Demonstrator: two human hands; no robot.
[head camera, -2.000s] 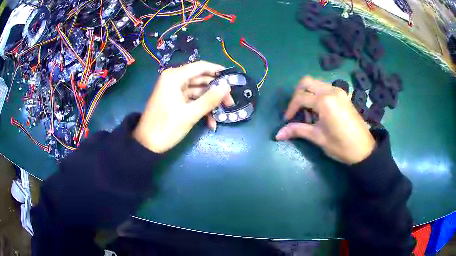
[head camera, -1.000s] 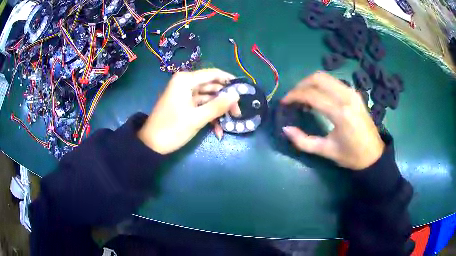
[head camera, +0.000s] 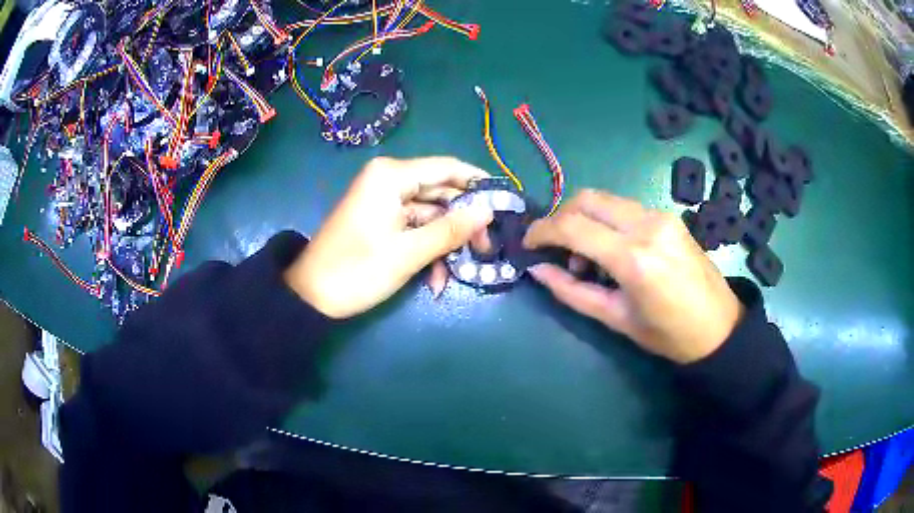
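A round LED ring board (head camera: 488, 271) with pale curved strips and white round domes is in my left hand (head camera: 386, 238), face up, thumb on its left part. Its yellow-blue and red-tipped leads trail away behind it. My right hand (head camera: 641, 271) is at the board's right side, thumb and fingers pinched on a black pad (head camera: 514, 229) that lies over the board's dark middle. The fingers hide part of the pad, so its exact seating cannot be told.
A pile of wired boards (head camera: 130, 150) fills the left. A separate ring board (head camera: 366, 103) lies behind my left hand. Loose black pads (head camera: 722, 90) lie at the right on the green tabletop (head camera: 451, 401). Clear plastic (head camera: 832, 80) borders the back right.
My right hand has moved left from beside the board onto its right side, with the dark pad. My left hand and the board have shifted slightly right and nearer to me.
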